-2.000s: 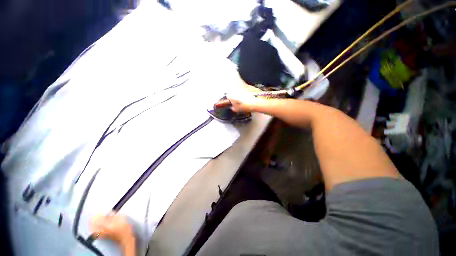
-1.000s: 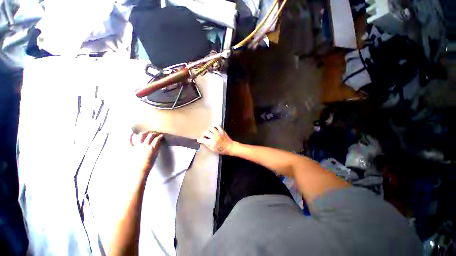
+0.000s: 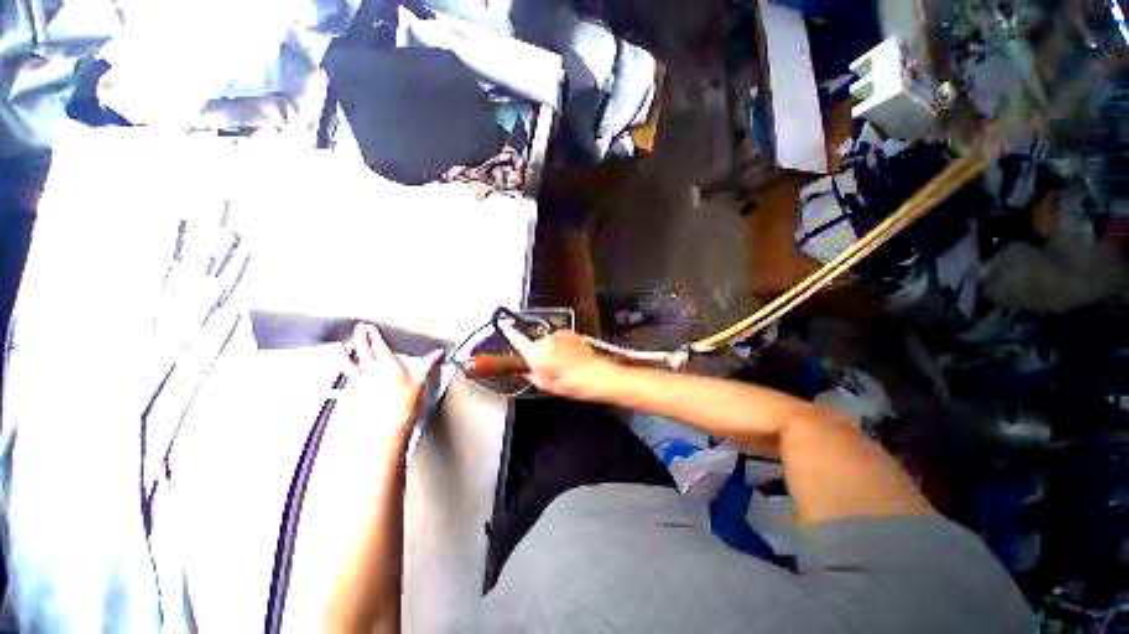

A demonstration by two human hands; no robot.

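A large white garment panel [image 3: 229, 434] lies flat on the pressing table, with a long dark strip [image 3: 301, 495] running down it. A short wide dark band [image 3: 291, 331] lies across its far end. My left hand [image 3: 386, 362] rests on the panel at the band, fingers spread, with nothing seen gripped. My right hand [image 3: 563, 363] holds the steam iron [image 3: 498, 364] by its reddish-brown handle at the table's right edge, just right of my left hand. The iron's soleplate is partly hidden by my hand.
Two yellow-tan lines [image 3: 842, 260] run from the iron to the upper right. A black cloth-like item [image 3: 415, 112] and crumpled pale cloth [image 3: 204, 62] lie at the table's far end. White and black cloth pieces [image 3: 830, 217] are heaped on the floor at right.
The iron has moved from its parking place at the far end to the table's right edge, now in my right hand. The long dark strip shows again. My left hand has shifted slightly right.
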